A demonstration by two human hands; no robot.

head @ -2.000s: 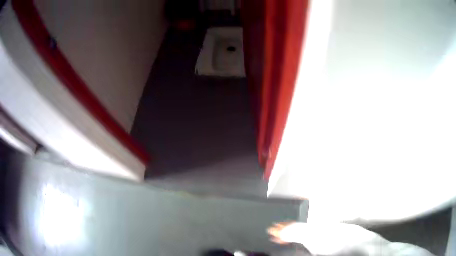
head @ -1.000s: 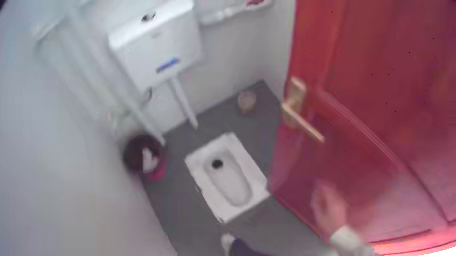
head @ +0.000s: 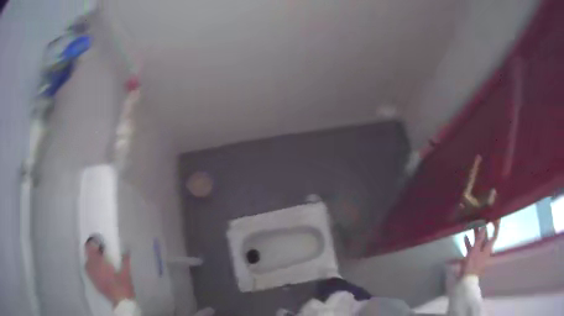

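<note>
The dark red stall door (head: pixel 470 148) stands partly open on the right, with a bright gap beyond its edge. Its brass-coloured lever handle (head: pixel 473 185) is near that edge. My right hand (head: pixel 479 250) is at the door's edge just below the handle, fingers spread; whether it touches the door is unclear. My left hand (head: pixel 110 274) is at the white cistern (head: pixel 99 203) on the left, over its dark round button, thumb apart, seemingly holding nothing. The white squat toilet (head: pixel 284 247) lies in the floor between my hands. The picture is blurred.
The grey floor (head: pixel 284 160) runs to white walls. A small round pale object (head: pixel 200 184) lies on the floor by the left wall. A white pipe (head: pixel 184 261) runs from the cistern side. Blue items (head: pixel 65 62) show at the upper left. My clothing shows at the bottom edge.
The view has turned, and the door and its handle now lie at the right with a gap at the edge. My right hand is nearer the handle. My left hand has come into view at the cistern.
</note>
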